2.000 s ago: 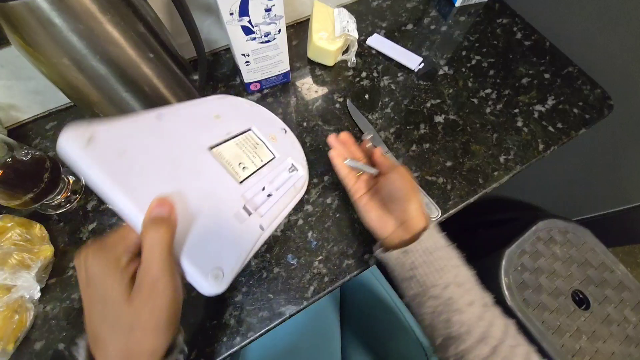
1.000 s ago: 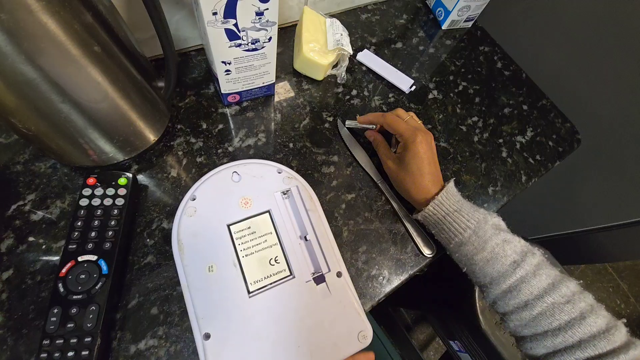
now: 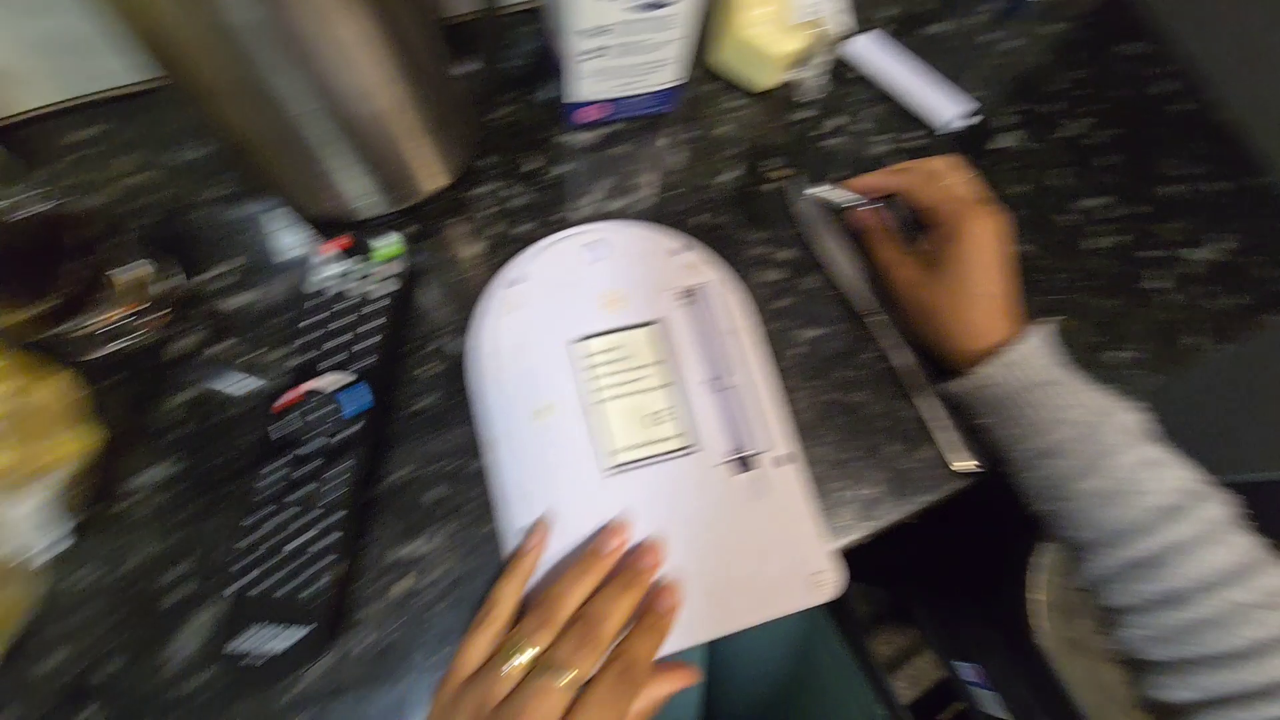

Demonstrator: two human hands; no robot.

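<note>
A white digital kitchen scale (image 3: 540, 450) lies with its underside up, showing a label and a long battery compartment (image 3: 722, 380). My left hand (image 3: 575, 640) rests on its lower part, fingers spread. To the right, my right hand (image 3: 945, 250) holds a small silvery object, likely a battery (image 3: 838, 196), at its fingertips, over the upper part of a table knife (image 3: 905, 365) on the counter. The compartment looks uncovered; blur hides whether anything is inside. A white plastic strip (image 3: 910, 80), perhaps the compartment's cover, lies beyond my right hand.
A black remote control (image 3: 330, 440) lies left of the scale, with a steel container (image 3: 320, 110) behind it. A printed carton (image 3: 628, 60) and a wrapped yellow block (image 3: 757, 45) stand at the back. Farther left are a glass (image 3: 120, 300) and a yellow bag (image 3: 40, 430). The dark counter's edge (image 3: 910, 515) runs nearby.
Two seconds ago my left hand held the scale tilted up; the scale now lies underside up with that hand on it. My right hand has turned from palm up to pinching the small object.
</note>
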